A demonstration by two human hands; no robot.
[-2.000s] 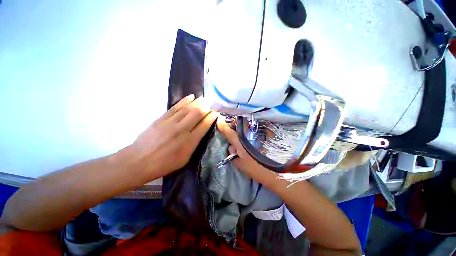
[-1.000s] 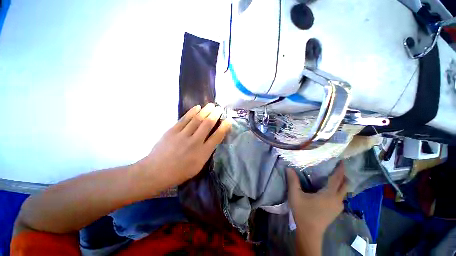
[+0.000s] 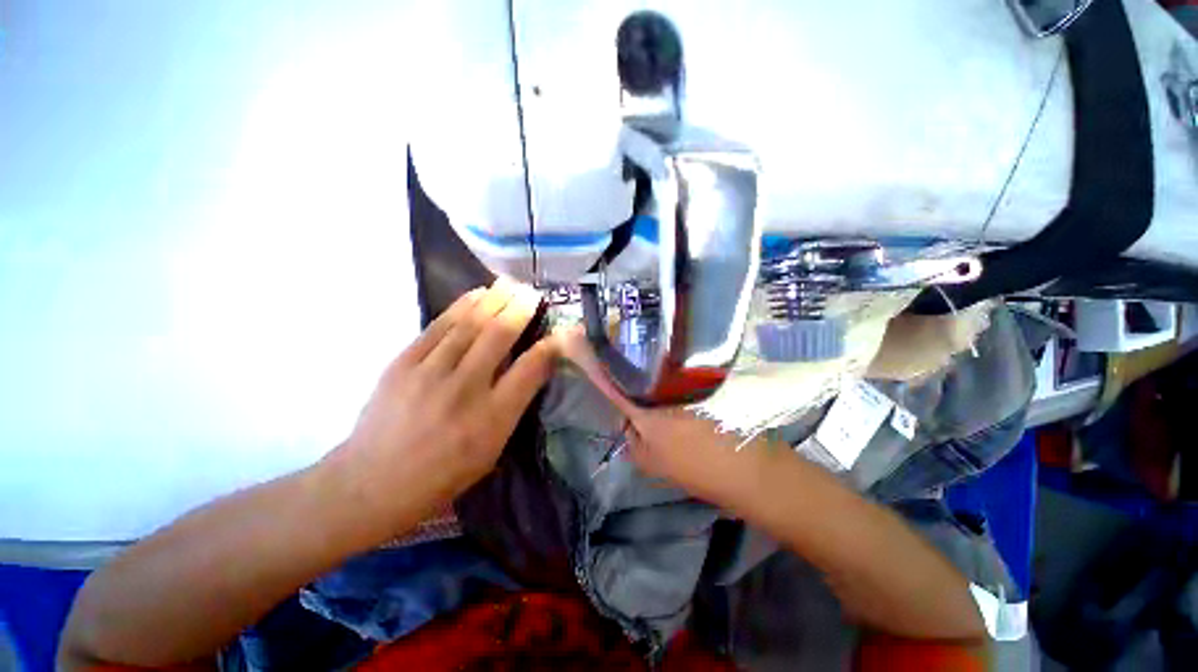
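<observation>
The dark strip [image 3: 499, 525] runs under my left hand, its far end partly behind the machine head. The grey garment [image 3: 644, 525] is bunched beside it, under my right forearm and in my lap. My left hand [image 3: 440, 394] lies flat on the strip, fingertips near the presser foot [image 3: 562, 297]. My right hand [image 3: 618, 410] is partly hidden by the shiny metal guard [image 3: 709, 263]; its fingertips meet the left ones at the cloth edge. A thin dark tool or pull shows beside it. The needle is hidden.
The white machine head [image 3: 841, 118] fills the upper right, with a black band [image 3: 1117, 145]. A ribbed tension knob [image 3: 801, 339] and cream thread bundle [image 3: 788, 394] sit below it. White labels [image 3: 851, 423] lie on the grey cloth. A white parts tray [image 3: 1127, 322] is at right.
My right hand has moved from the cloth at right to the fingertips of my left hand. The guard and machine look closer. The strip's far end is now mostly hidden, and grey cloth shows farther right.
</observation>
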